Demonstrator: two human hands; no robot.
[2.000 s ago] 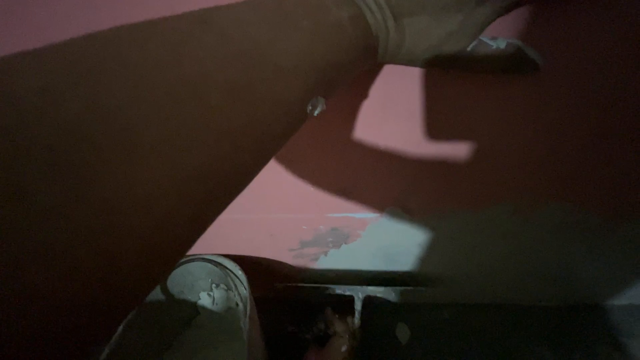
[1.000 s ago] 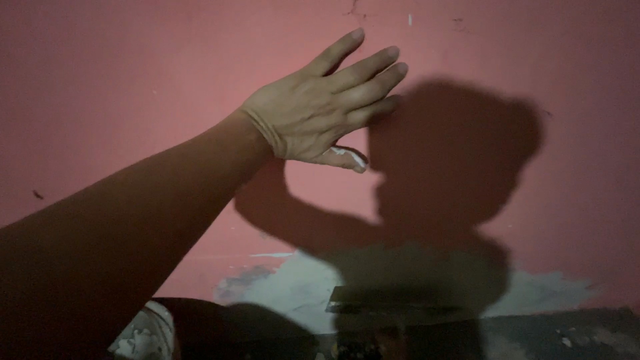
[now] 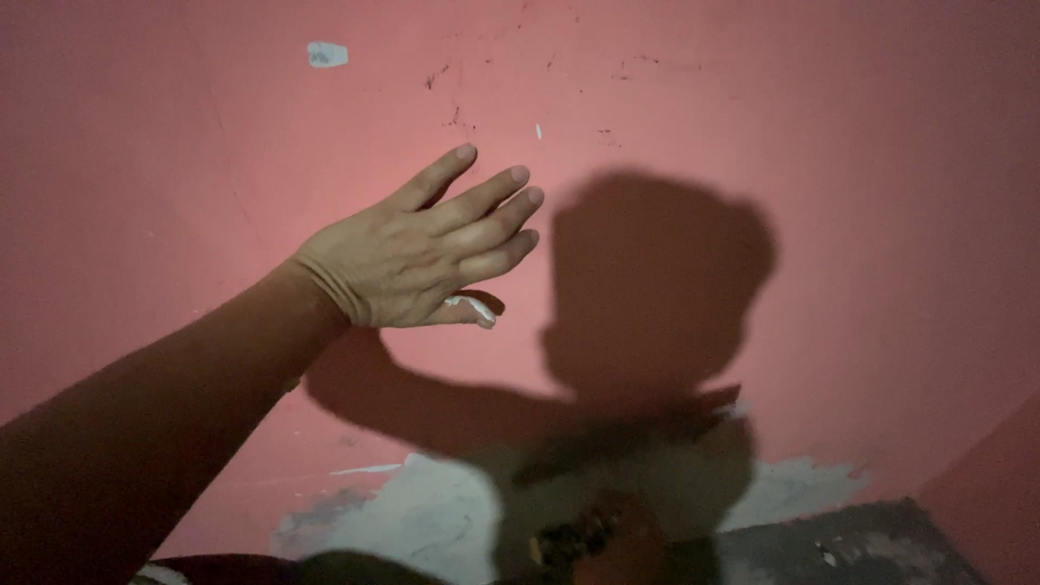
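Observation:
My left hand (image 3: pixel 418 252) is raised in front of the pink wall (image 3: pixel 877 284), back toward me, fingers spread up and to the right. It holds nothing. White paste streaks its thumb; whether the palm touches the wall is unclear. Low in the middle, in deep shadow, is a reddish-brown shape that appears to be my right hand (image 3: pixel 630 540), beside a dark lumpy thing (image 3: pixel 573 540) too dim to name. Above these slants a long dark flat edge (image 3: pixel 626 439); what it belongs to cannot be told. A grey-white patch (image 3: pixel 431 512) covers the lower wall.
A head-and-arm shadow falls across the wall. Higher up are a small pale patch (image 3: pixel 327 54) and dark scuffs (image 3: pixel 439 77). A dark grey surface (image 3: pixel 861 540) with pale marks lies at the lower right, by the wall's corner.
Two seconds ago my left hand was at the top edge, near a flat thing bearing white paste; now it shows whole, fingers spread. The view has shifted, showing more upper wall.

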